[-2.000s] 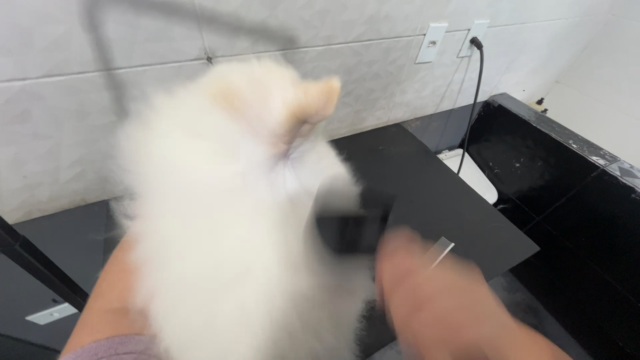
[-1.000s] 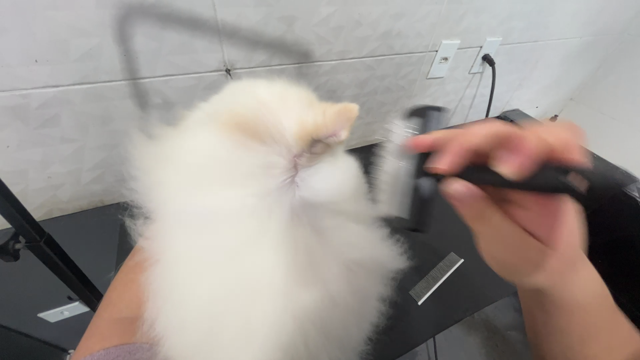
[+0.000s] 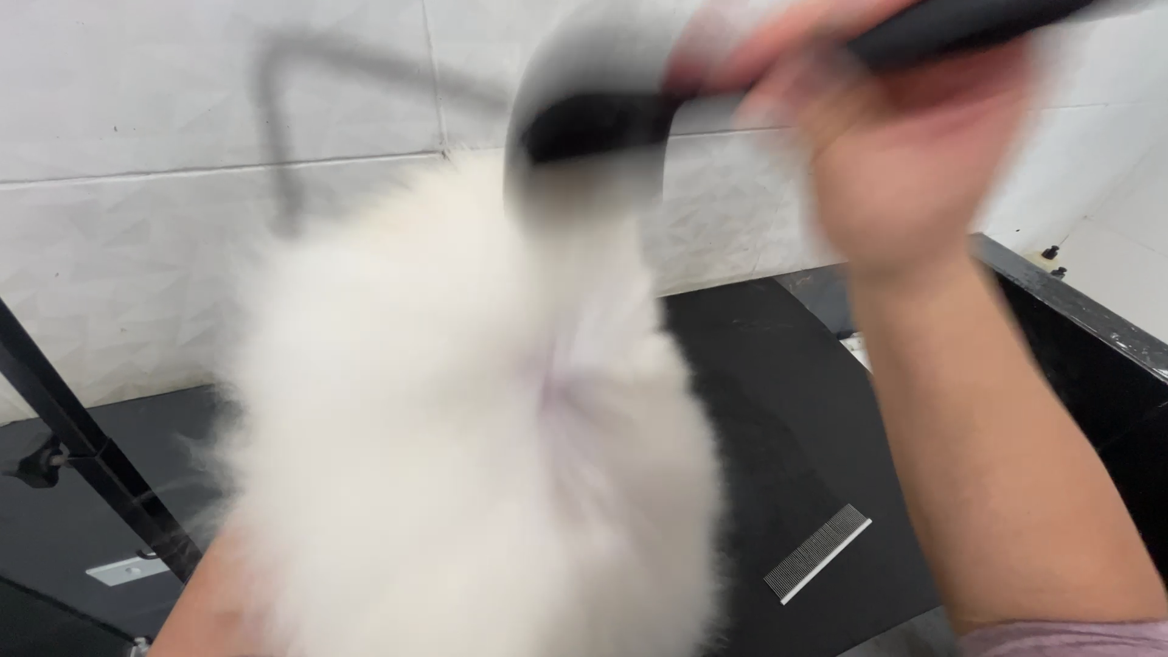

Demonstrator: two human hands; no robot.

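A fluffy cream-white dog (image 3: 411, 411) fills the middle of the head view, standing or sitting on a black table (image 3: 776, 401). My right hand (image 3: 903, 137), blurred by motion, grips the black handle of a grooming brush (image 3: 593, 128), whose head is over the upper part of the dog's coat. Whether its pins touch the fur is too blurred to tell. Only my left forearm (image 3: 210, 593) shows, at the lower left; the left hand is hidden behind the dog. A metal grooming comb (image 3: 817, 555) lies on the table to the right of the dog.
A black metal post (image 3: 91, 447) with a clamp knob (image 3: 41, 464) slants at the left. Behind the table stands a white tiled wall (image 3: 347, 91). A black basin or tub (image 3: 1068, 338) with a raised edge is at the right, beyond my right forearm.
The brush, out to the dog's right side one second ago, is now up over the top of its coat, still in my right hand. The view has shifted closer to the dog.
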